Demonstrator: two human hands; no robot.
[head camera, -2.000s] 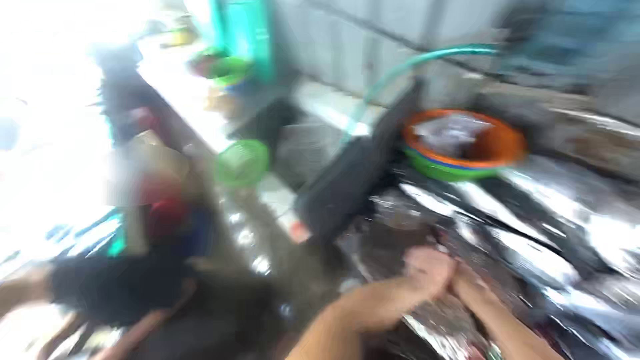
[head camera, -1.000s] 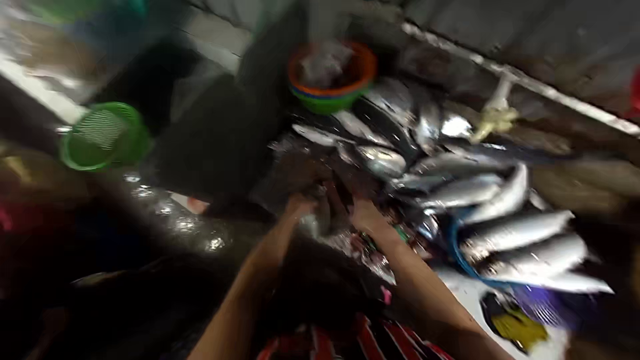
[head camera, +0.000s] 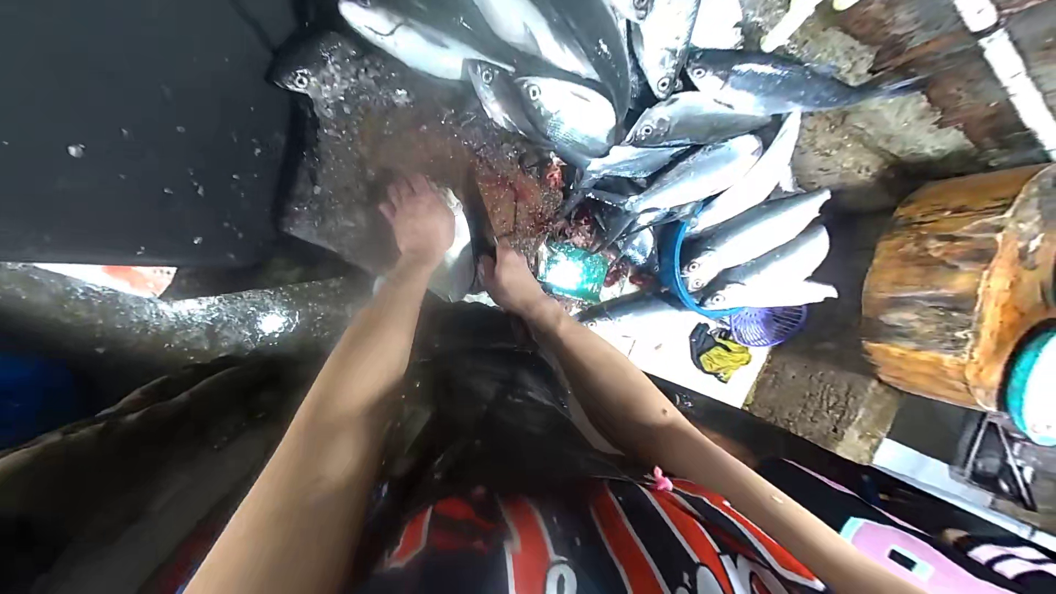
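Note:
My left hand (head camera: 419, 221) lies spread over a silvery fish (head camera: 455, 256) on a wet, blood-stained cutting surface (head camera: 412, 136). Just right of that fish, my right hand (head camera: 510, 279) is closed around the handle of a dark-bladed knife (head camera: 478, 206), its blade pointing away from me. The handle is mostly hidden in the fist. Fish guts (head camera: 582, 231) and a green translucent item (head camera: 573, 271) lie right of my right hand. Several whole silvery fish (head camera: 569, 107) are heaped beyond and to the right.
A blue-rimmed basket (head camera: 678, 272) holds fish at the right, with a purple plastic basket (head camera: 769, 325) and a yellow-and-black cloth or glove (head camera: 722, 353) below it. A large round wooden block (head camera: 949, 285) stands far right. A dark panel (head camera: 140, 132) fills the upper left.
The view has swung and come closer to the work surface. The orange bowl seen earlier is out of view. Both hands remain low at the cutting surface.

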